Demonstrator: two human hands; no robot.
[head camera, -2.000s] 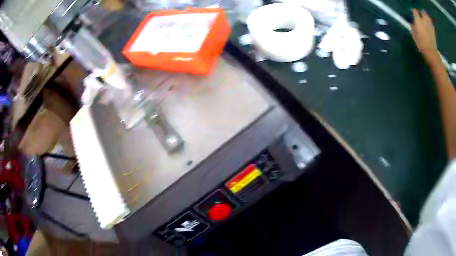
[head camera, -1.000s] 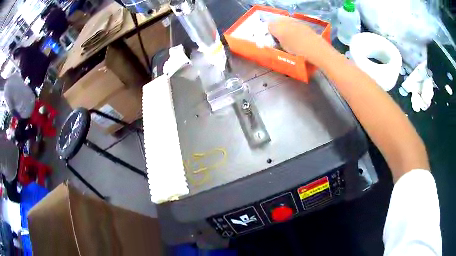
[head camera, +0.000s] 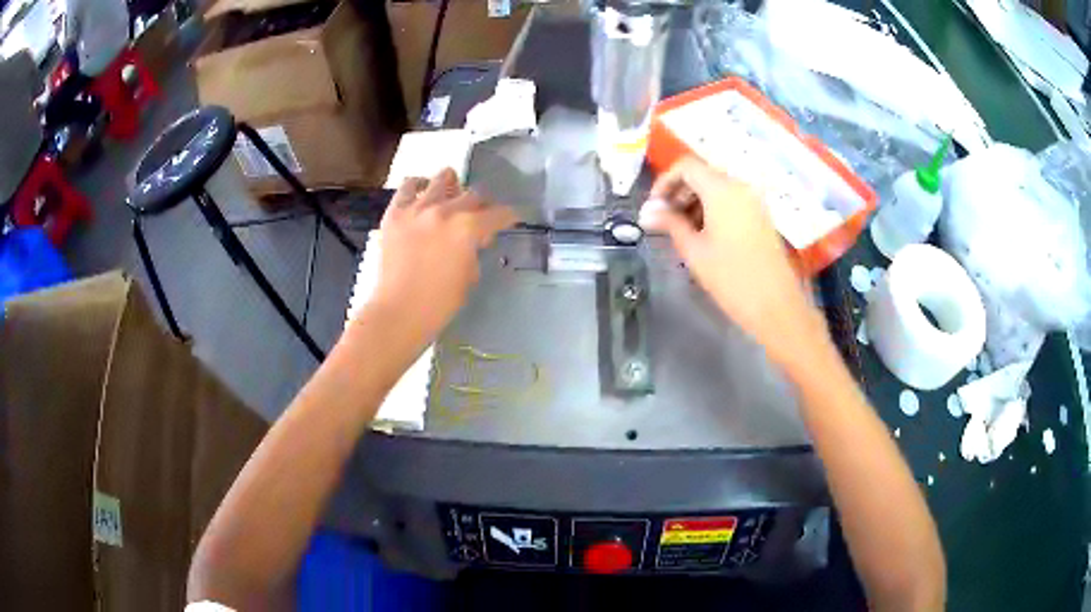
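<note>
My left hand (head camera: 437, 245) is at the left of the machine base, its fingertips on the end of a thin dark rod (head camera: 544, 227). The rod runs right to a round head with a pale disc (head camera: 626, 232), at the clear fixture (head camera: 577, 197), just below the tip of the horn (head camera: 626, 132). My right hand (head camera: 724, 233) is right of the head and pinches a small white cap (head camera: 652, 215) close beside it. The slotted clamp bar (head camera: 627, 341) lies in front of the fixture.
An orange box (head camera: 837, 245) of white pieces stands behind my right hand. A serrated foam strip (head camera: 410, 395) and yellow rubber bands (head camera: 485, 377) lie left. A white roll (head camera: 927, 317), dropper bottle (head camera: 909, 213) and plastic bags (head camera: 1017, 227) are right. A stool (head camera: 186, 155) and cartons (head camera: 114, 407) stand left.
My right hand has moved from the orange box to beside the horn tip, with a white cap in its fingers. My left hand has come into view with the rod. The view has turned.
</note>
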